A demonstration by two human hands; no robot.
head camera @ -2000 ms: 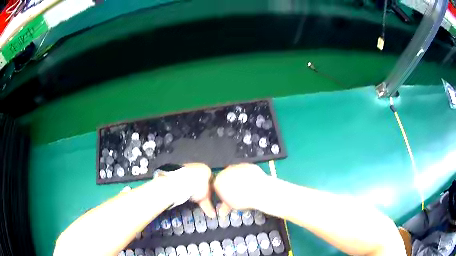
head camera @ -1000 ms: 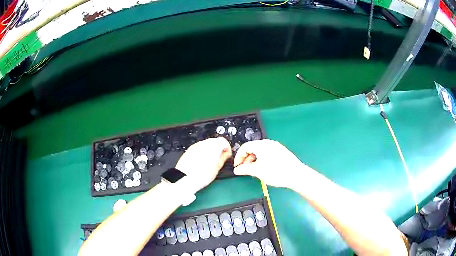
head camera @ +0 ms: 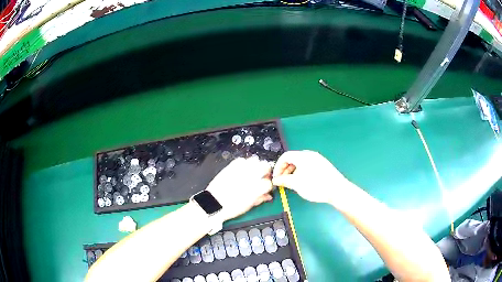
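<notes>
My left hand (head camera: 239, 184), with a watch on its wrist, and my right hand (head camera: 311, 175) meet over the right end of the loose-parts tray (head camera: 187, 175). Their fingertips are pinched close together. Anything between them is too small and blurred to tell. Small round discs (head camera: 135, 179) lie scattered in that tray, heaped at its left and a few at its upper right. Nearer my body, the slotted tray (head camera: 231, 265) holds two rows of pale oblong parts (head camera: 244, 243), some with blue marks. My left forearm hides part of it.
A white scrap (head camera: 127, 223) lies on the green mat left of my forearm. Yellow tape (head camera: 292, 226) runs along the slotted tray's right end. A metal post (head camera: 440, 60), a loose black cable (head camera: 344, 95) and a pale cable (head camera: 432, 160) are at the right. Dark stacked trays (head camera: 12, 220) stand at the left edge.
Both hands have risen from the slotted tray to the loose-parts tray's right end, then moved slightly right, fingertips closer together. The slotted tray's rows show more. The view has shifted a little.
</notes>
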